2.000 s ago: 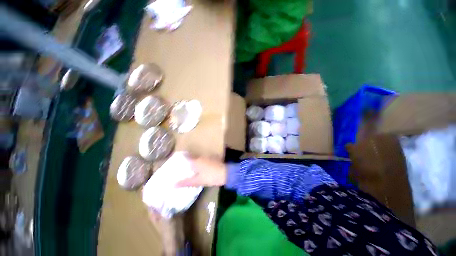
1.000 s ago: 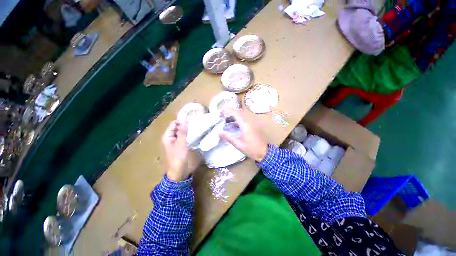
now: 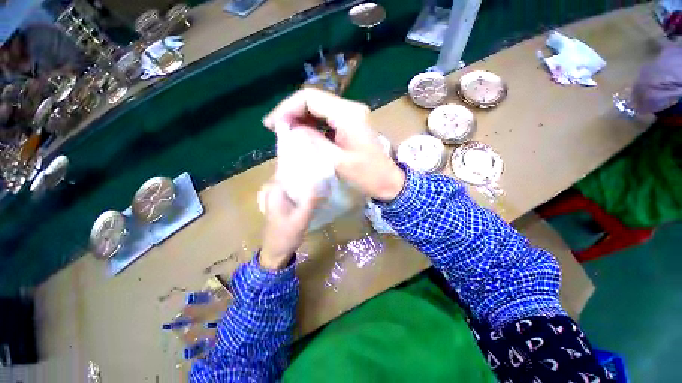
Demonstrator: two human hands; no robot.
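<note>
My left hand [image 3: 284,221] and my right hand [image 3: 348,142] hold a white wrapping sheet [image 3: 305,161] between them above the bench, the right hand higher. The sheet is blurred and glaring, and I cannot tell whether something is inside it. Stacks of gold discs [image 3: 451,123] stand just right of my hands, one partly hidden behind my right hand. A plate with a perforated rim [image 3: 476,163] lies beside them. Tiny shiny fasteners [image 3: 362,252] are scattered on the tan board below my hands.
Two discs stand on a pale fixture [image 3: 155,224] at left. Blue pegs [image 3: 198,348] are at lower left. A brown block with pegs [image 3: 329,75] is on the green belt [image 3: 247,112]. A crumpled white cloth [image 3: 572,58] lies at upper right, near a person's sleeve [image 3: 658,82].
Both hands have raised the white sheet, and my right hand has moved above the left. The view has turned left, showing more of the fixtures there; the carton contents are out of view.
</note>
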